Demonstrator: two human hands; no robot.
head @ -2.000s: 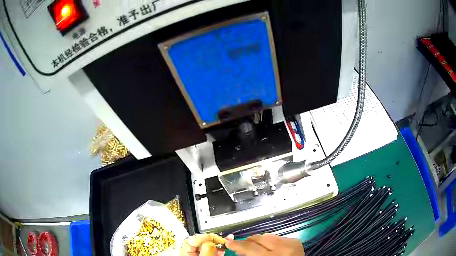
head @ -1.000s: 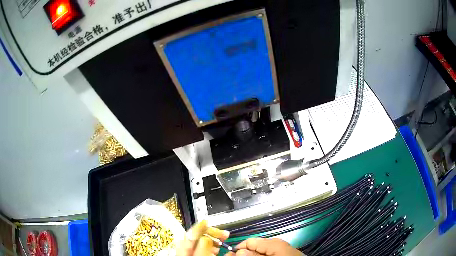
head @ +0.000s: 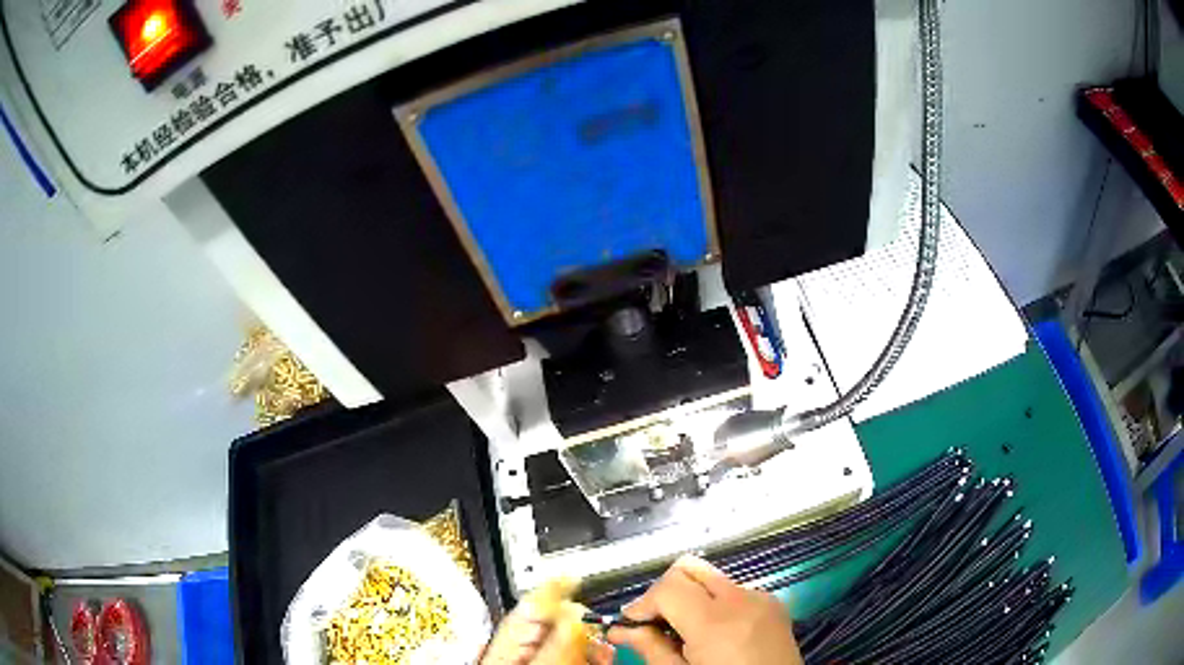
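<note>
My left hand (head: 539, 626) is at the bottom centre, cut off by the frame's edge, with yellowish covers on its fingertips. Its fingers are closed at the pale end of a black coaxial cable (head: 629, 622). My right hand (head: 721, 621) is just right of it, shut on the same cable. Whether a gold part sits on the cable end is too small to tell. The hands are in front of the crimping machine's white base (head: 558, 569), below the lit die (head: 662, 470) and clear guard (head: 604, 470). A bundle of black cables (head: 909, 572) lies fanned on the green mat (head: 1071, 487).
A bag of gold parts (head: 390, 617) lies in the black tray (head: 351, 481) at left; another bag (head: 275, 379) is behind it. The work lamp (head: 760, 439) reaches down beside the die. A paper sheet (head: 961, 312) lies right of the machine's blue plate (head: 571, 169).
My right hand has risen slightly and its fingers have curled more over the cable. My left hand has shifted a little, and the hands are close together. The view has moved slightly.
</note>
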